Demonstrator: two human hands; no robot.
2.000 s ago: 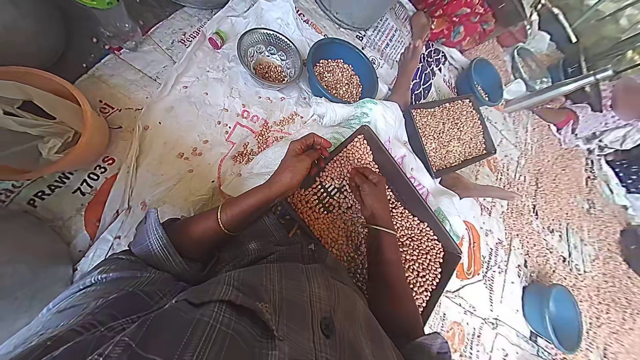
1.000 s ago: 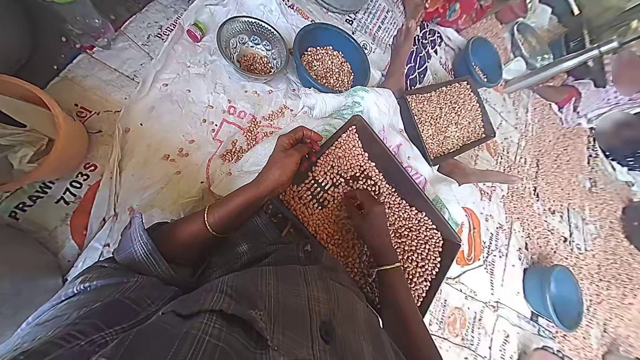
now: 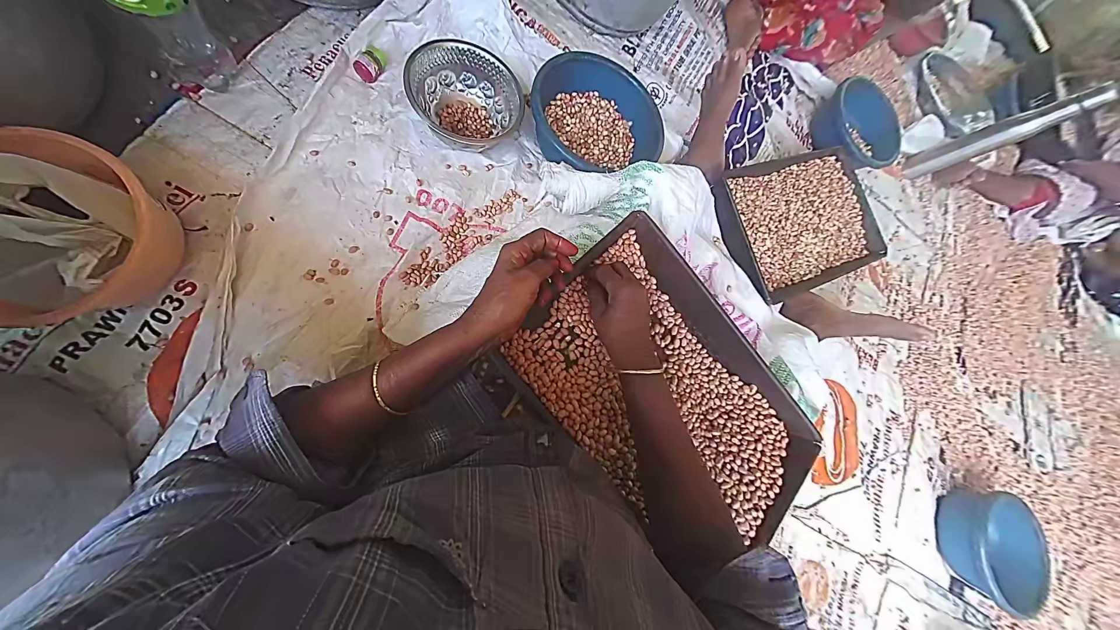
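A dark rectangular tray (image 3: 709, 306) full of shelled nuts (image 3: 726, 429), which look like peanuts, lies at my lap. My left hand (image 3: 525, 284) is over the tray's far left corner with its fingers bent together; whether it holds anything is too small to tell. Close beside it, my right hand (image 3: 621, 306) reaches across the tray, fingers curled down near the nuts by the same corner. What its fingertips hold, if anything, is hidden. Loose nuts (image 3: 455, 241) are scattered on the white sack sheet beyond my left hand.
Beyond the tray stand a perforated metal bowl (image 3: 464, 87) and a blue bowl (image 3: 598, 109), both with nuts. Another person's foot (image 3: 844, 319) is beside a second nut tray (image 3: 801, 219). An orange tub (image 3: 149, 227) is at left, blue tubs (image 3: 993, 547) (image 3: 856, 121) at right.
My right hand has moved to the tray's far corner, close beside my left hand. A second ago it was over the middle of the nuts, lower down.
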